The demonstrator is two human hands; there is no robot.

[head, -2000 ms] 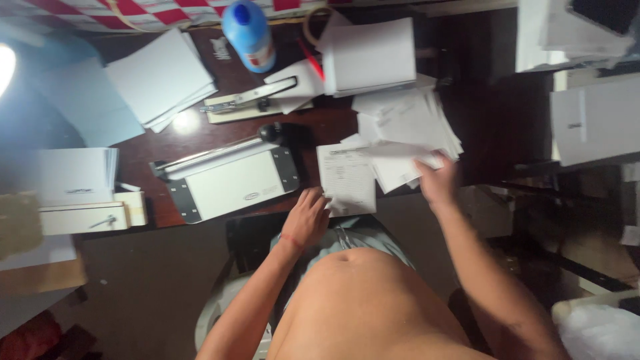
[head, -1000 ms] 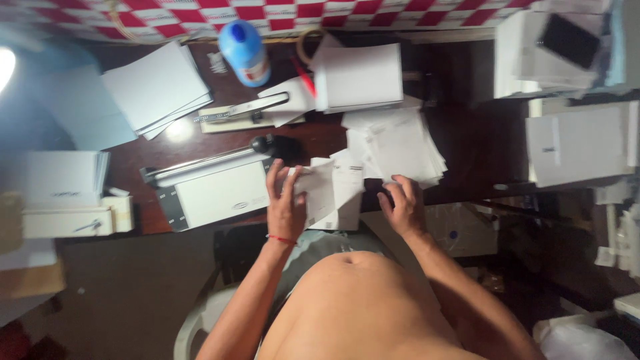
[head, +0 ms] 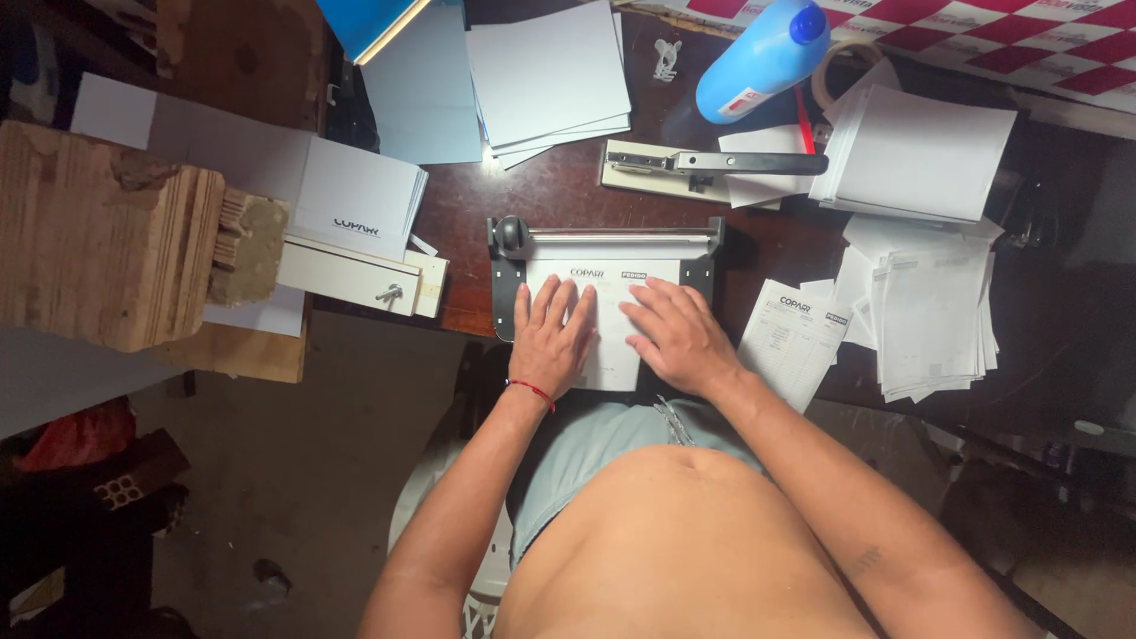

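Note:
Both my hands lie flat, fingers apart, on a printed form sheet that rests on a rotary paper trimmer. My left hand presses the sheet's left side, and my right hand covers its right side. The trimmer's black cutting head stands at the left end of its rail, above the top edge of the sheet. Right of my right hand, a pad of printed forms lies tilted at the table's edge. Beyond it is a loose pile of thin printed sheets.
A long-arm stapler lies behind the trimmer, near a blue bottle. White paper stacks stand at the back right and back left. At left, a wooden block sits by a cream metal bar and folded printed sheets.
A form sheet now lies on the trimmer under both hands; a second ago they were to its right, handling papers. The cutting head has gone from the rail's right end to its left. The view has shifted.

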